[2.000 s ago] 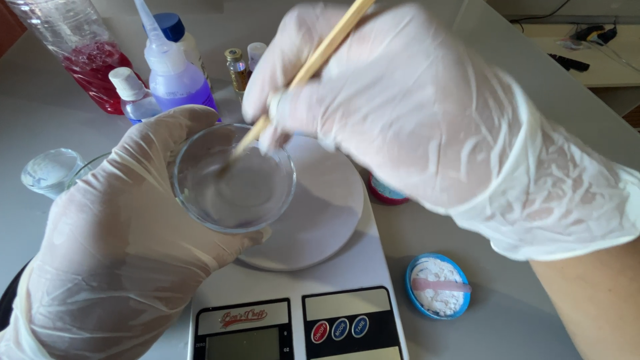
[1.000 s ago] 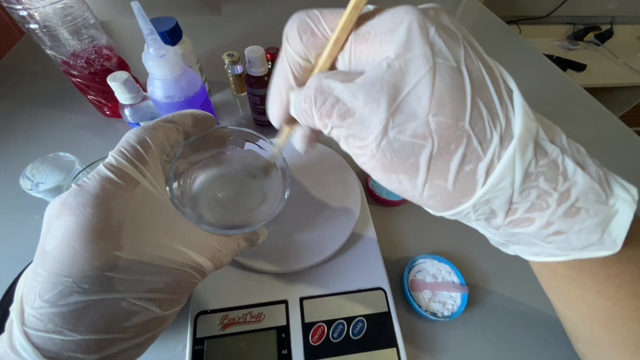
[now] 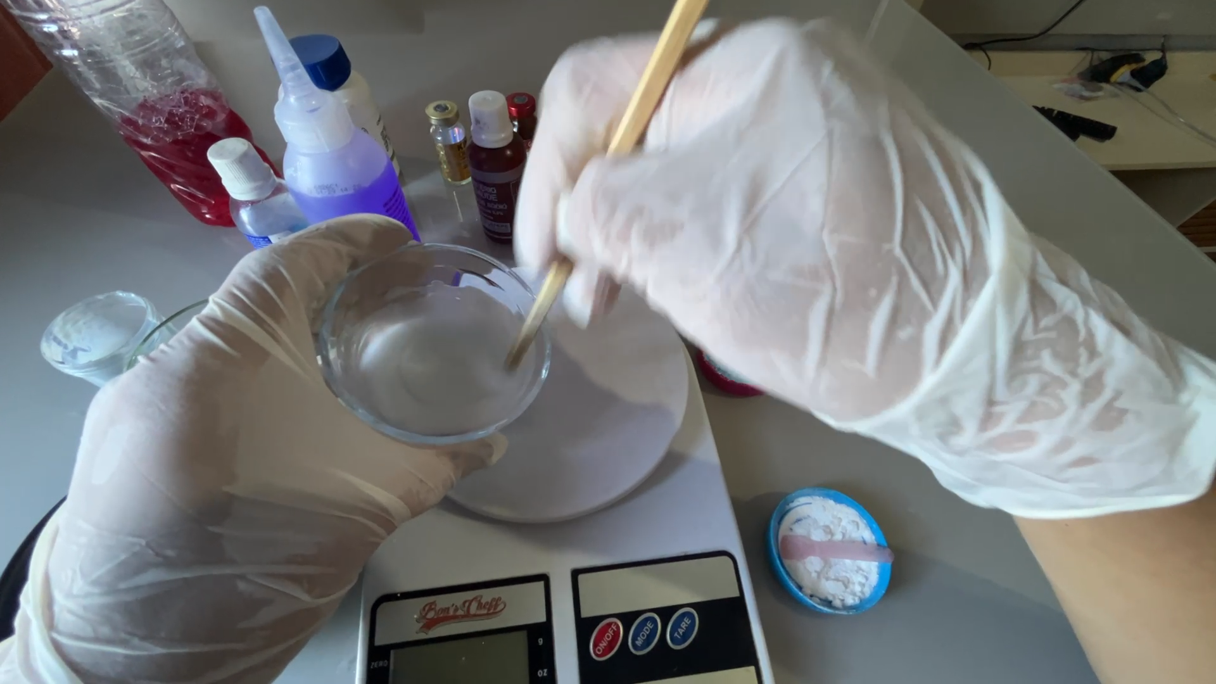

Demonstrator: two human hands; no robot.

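My left hand [image 3: 237, 418], in a translucent white glove, holds a small clear glass bowl [image 3: 432, 418] tilted above the round plate of a white kitchen scale [image 3: 608, 456]. Cloudy liquid [image 3: 418, 347] lies in the bowl. Gloved too, my right hand [image 3: 760, 209] grips a wooden stick [image 3: 655, 81] whose lower tip is inside the bowl, near its right side. A blue container of white powder [image 3: 826, 532], with a pink spatula [image 3: 836, 549] across it, sits right of the scale.
At the back left stand a bottle of red liquid [image 3: 180, 123], a nozzle bottle of purple liquid [image 3: 342, 180], a white-capped bottle [image 3: 252, 190], a small glass vial [image 3: 449, 147] and a dark bottle [image 3: 494, 180]. A clear cup [image 3: 100, 332] is at the left. A red container [image 3: 727, 375] is partly hidden.
The stick's tip has moved about within the bowl, from its left part two seconds ago to its right side. My left hand keeps hold of the bowl above the scale.
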